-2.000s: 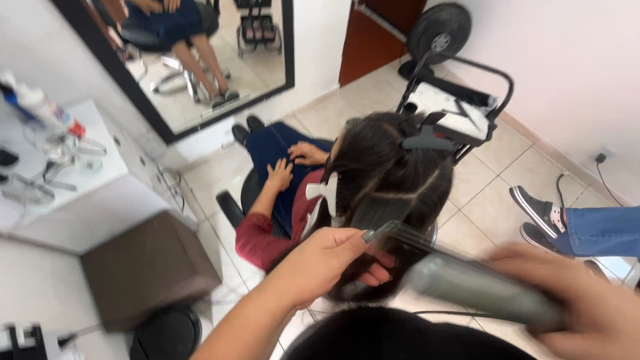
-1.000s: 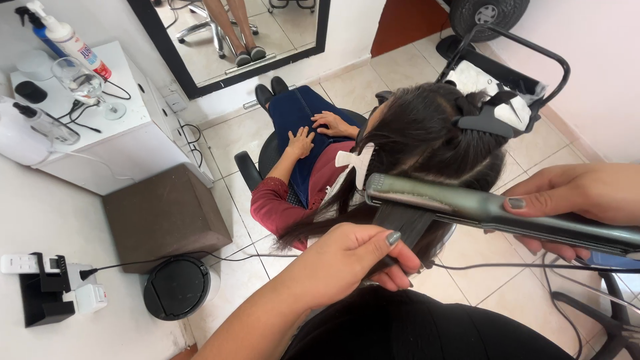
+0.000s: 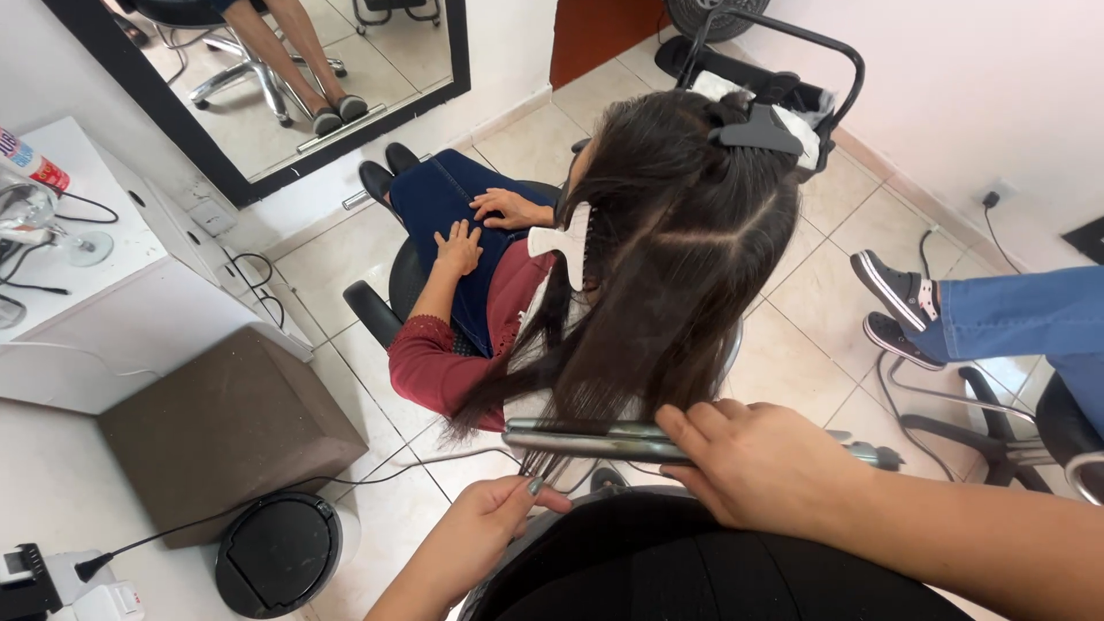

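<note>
My right hand (image 3: 759,461) grips a hair straightener (image 3: 595,442), its plates around the lower part of a lock of dark hair (image 3: 604,371). Just below the plates, at the tips of that lock, is my left hand (image 3: 487,522), thumb against fingers; whether it pinches any hair cannot be made out. The hair belongs to a seated person in a red top, hands on the lap. A white butterfly clip (image 3: 569,245) holds hair at the side of the head, and a dark grey claw clip (image 3: 757,134) sits at the crown.
A white counter (image 3: 129,224) with bottles and a glass is at the left, above a brown ottoman (image 3: 233,431) and a black-lidded bin (image 3: 278,554). Cords run over the tiled floor. A framed mirror (image 3: 461,52) leans ahead. Another person's legs (image 3: 1009,315) and a black trolley (image 3: 776,43) are at the right.
The straightener has moved down the hair toward its ends, and my left hand has moved lower with it. The view has shifted.
</note>
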